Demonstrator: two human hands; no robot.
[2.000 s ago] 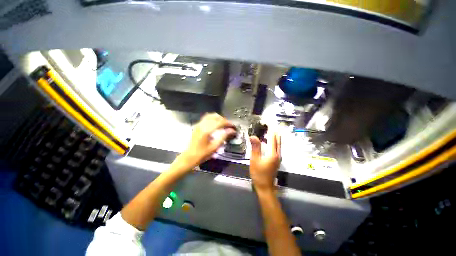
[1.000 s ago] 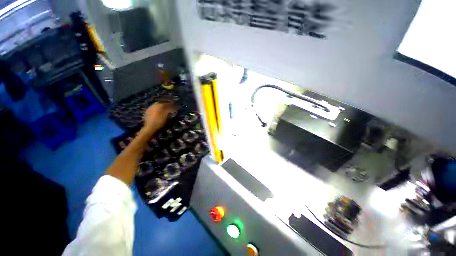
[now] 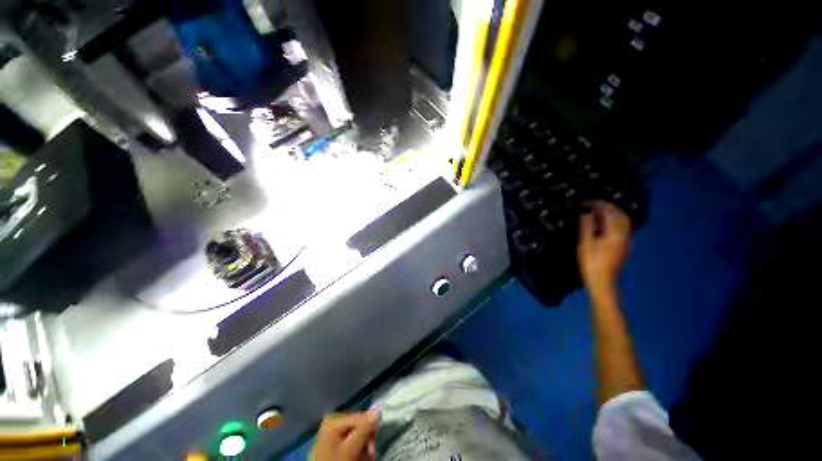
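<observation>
My right hand (image 3: 606, 241) is over the black blister tray (image 3: 552, 279) at the right of the machine. Its fingertips are bent together at the tray's pockets; a dark spot shows between them, but I cannot tell if it is a module. My left hand (image 3: 347, 436) is low at the bottom edge, partly cut off, its fingers curled; what it holds, if anything, is hidden. The dark metallic fixture (image 3: 242, 258) stands on the bright machine table (image 3: 180, 279), with neither hand near it.
The grey front panel has a lit green button (image 3: 232, 443), an orange-yellow button (image 3: 269, 419) and two small round buttons (image 3: 441, 286). A yellow-and-black post (image 3: 491, 90) stands between opening and tray. A black box unit (image 3: 77, 207) is left; a blue-topped cylinder (image 3: 225, 45) hangs above.
The view has swung from the left tray, where one hand reached, to the right side. My right hand is now at the right tray, and my left hand is low near my lap.
</observation>
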